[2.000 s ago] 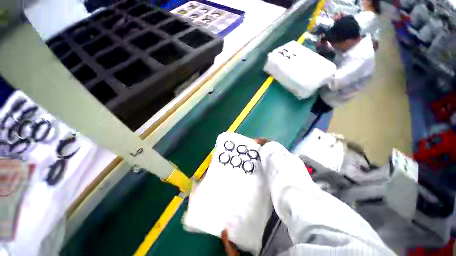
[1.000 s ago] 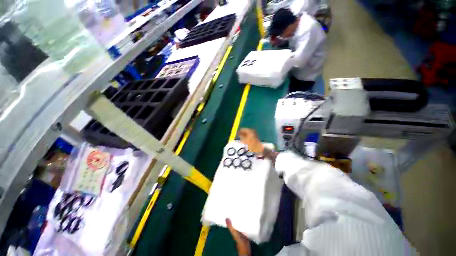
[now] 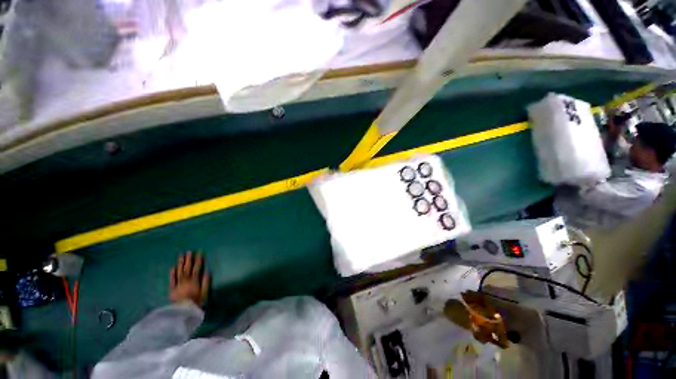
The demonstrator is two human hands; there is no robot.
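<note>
A thick white wrapped stack [image 3: 370, 222] lies on the green belt, with several dark rings [image 3: 416, 189] in rows on its right part. My left hand [image 3: 190, 280] is palm down on the belt, left of the stack, fingers slightly apart and holding nothing. A single loose ring [image 3: 107, 318] lies on the belt at lower left. My right hand is not visible; a white sleeve [image 3: 296, 337] shows at bottom centre.
A machine bed [image 3: 363, 307] with an amber-brown head [image 3: 485, 318] and white controller box [image 3: 511, 244] stands at lower right. A slanted post [image 3: 437, 66] crosses above the belt. Orange sticks [image 3: 72, 300], a black tray of blue bits [image 3: 37, 287] and a white bottle [image 3: 65, 264] are left. A person [image 3: 641, 170] works beside another stack [image 3: 569, 141].
The view has turned, bringing the belt's left part into sight. Both hands have left the stack, which now lies released on the belt. One more ring shows on it.
</note>
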